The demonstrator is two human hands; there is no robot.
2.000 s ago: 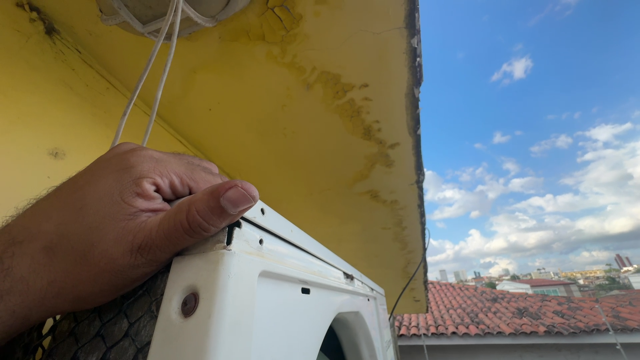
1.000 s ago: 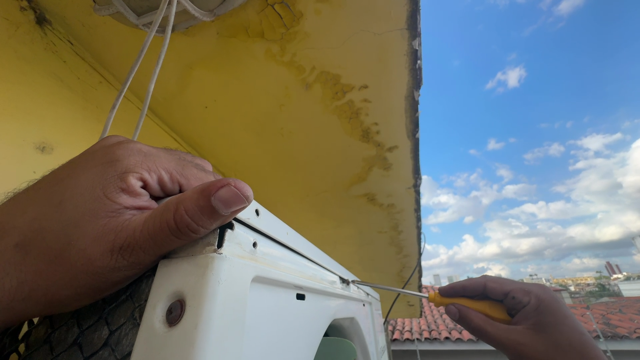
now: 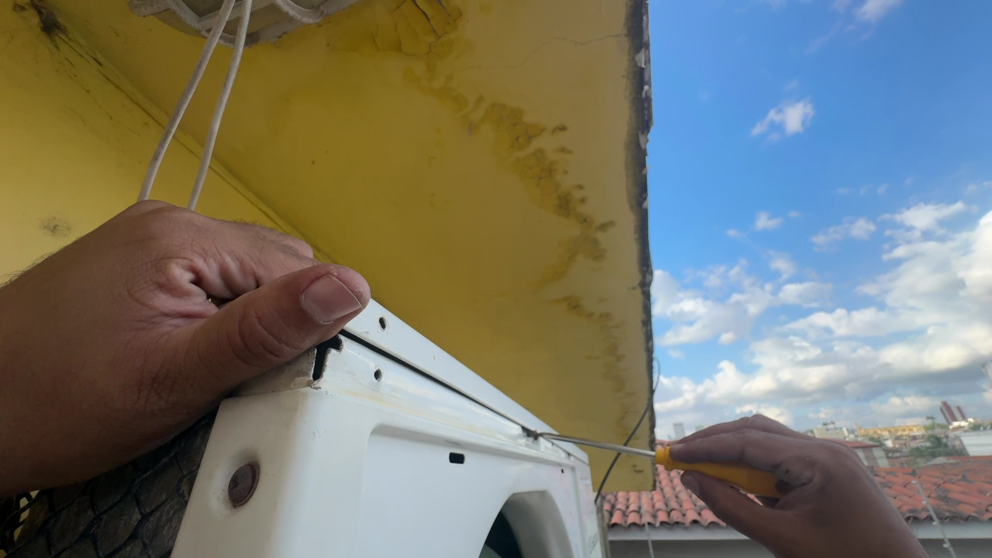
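My left hand [image 3: 194,325] rests over the near top corner of a white metal air-conditioner outdoor unit [image 3: 341,465], its thumb lying along the edge of the top panel [image 3: 442,364]. Its other fingers are mostly hidden behind the hand. At the right, my right hand [image 3: 783,473] grips a screwdriver [image 3: 721,470] by its yellow handle. The thin metal shaft points left, and its tip meets the seam between the top panel and the front casing near the far corner. A rusty screw [image 3: 242,484] shows on the near side of the casing.
A stained yellow ceiling slab [image 3: 480,194] with peeling paint hangs overhead. Two white cables [image 3: 186,108] drop from a round fixture [image 3: 263,15] behind my left hand. Dark mesh fins [image 3: 108,504] show at the lower left. A thin dark wire [image 3: 632,434] hangs beyond the unit, before tiled roofs [image 3: 666,496].
My right hand with the screwdriver, absent from the oldest frame, came into view by one second ago and remains at the seam. My left hand keeps its place on the corner.
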